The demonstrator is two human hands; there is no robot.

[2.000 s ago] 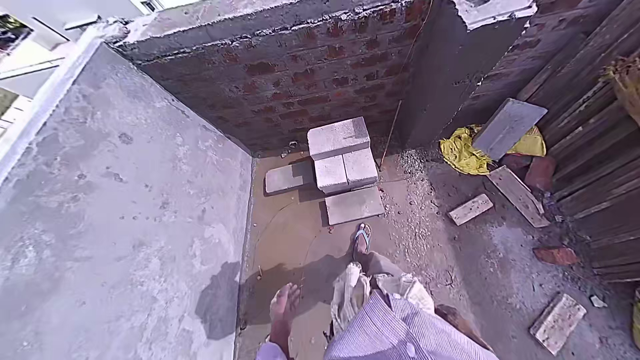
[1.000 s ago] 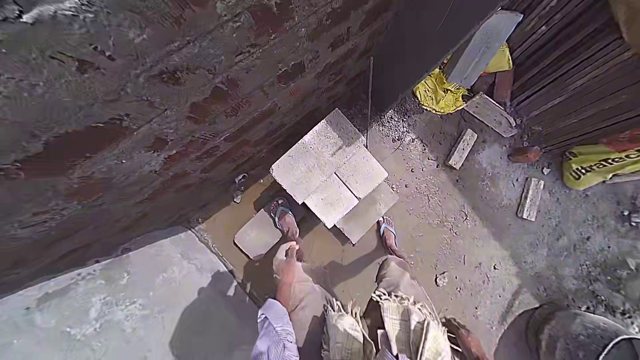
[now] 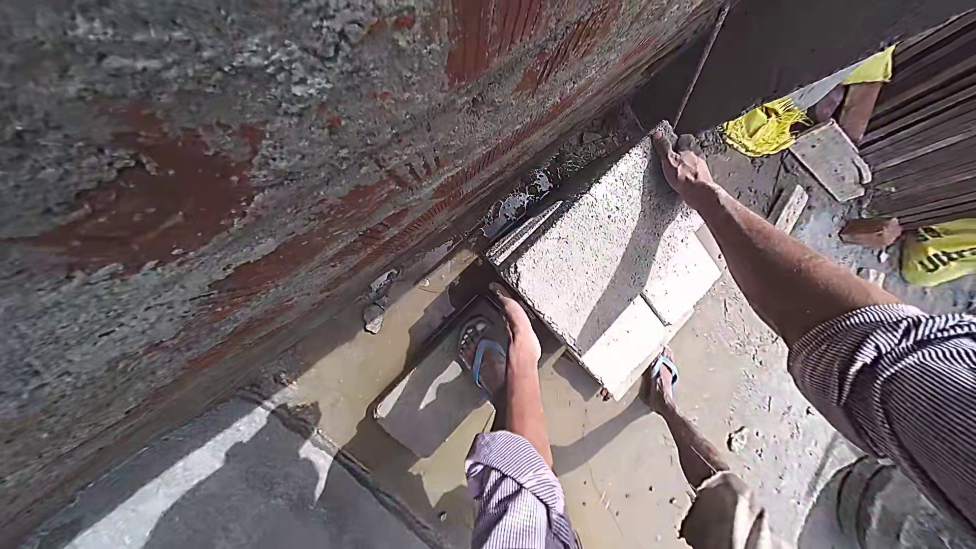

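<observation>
A large grey concrete block lies tilted on top of a stack beside the brick wall. My right hand grips its far upper end, fingers bent over the edge. My left hand is at its near left end, fingers stretched along that side; whether it presses on the block I cannot tell. Beneath, two paler blocks show side by side on the lower right. A flat concrete slab lies on the wet floor at the left, with my left foot in a blue-strapped sandal on it.
A mortar-smeared brick wall rises close on the left. A thin rod leans near the corner. Yellow sacking, a board piece, a brick and a yellow printed bag lie at the right by stacked planks. Muddy water covers the floor.
Both hands have reached to the top block; the right one now holds its far end. The left foot came onto the slab between the first two frames. The view has moved closer to the stack.
</observation>
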